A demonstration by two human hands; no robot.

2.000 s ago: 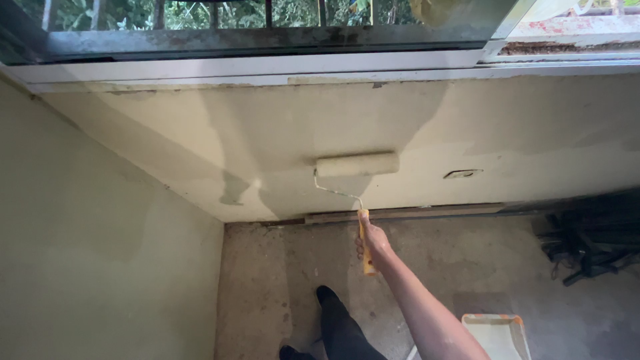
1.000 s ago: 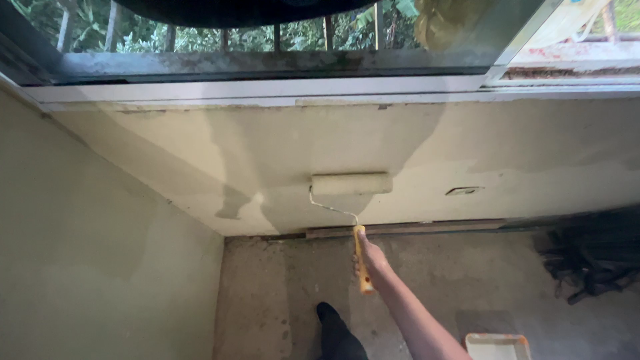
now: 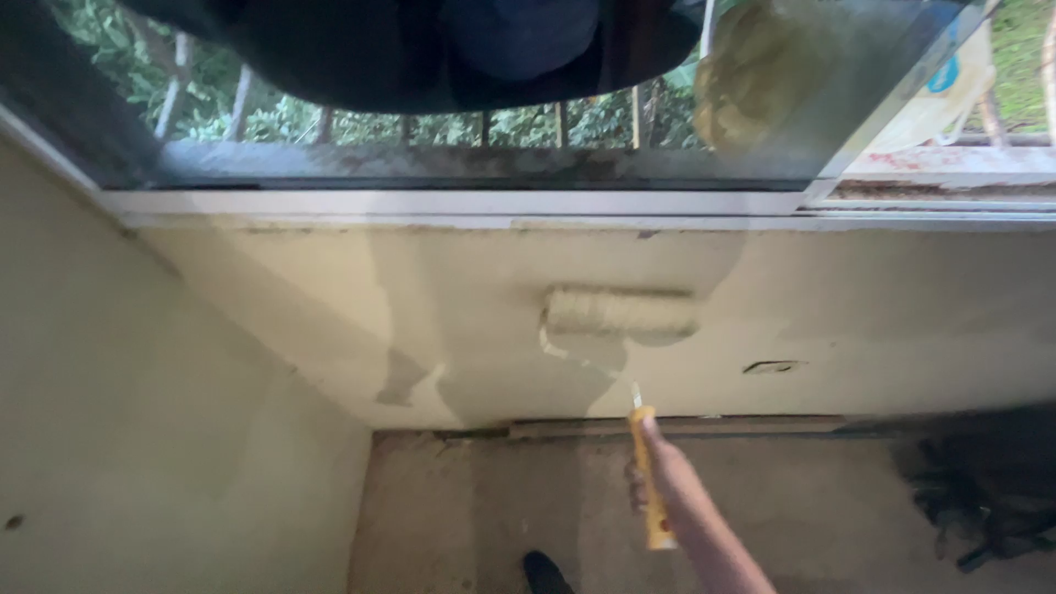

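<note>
My right hand (image 3: 656, 470) is closed around the yellow handle of a paint roller (image 3: 623, 312). The roller's pale nap cover lies against the cream wall (image 3: 495, 280) below the window, with its long side roughly level. A thin wire frame, spotted with paint, runs from the left end of the cover down to the handle. Shadows of the roller and of a body fall on the wall. My left hand is not in view.
Above the wall runs a white window frame (image 3: 454, 204). A side wall (image 3: 165, 396) stands at the left. Black objects (image 3: 982, 495) lie on the concrete floor (image 3: 429, 511) at the right, and a dark shoe (image 3: 544, 572) is at the bottom. An oblong hole (image 3: 773, 366) marks the wall.
The view has tilted up, and the paint tray seen at the lower right earlier is out of frame. My right hand keeps its hold on the roller, which stays at the wall.
</note>
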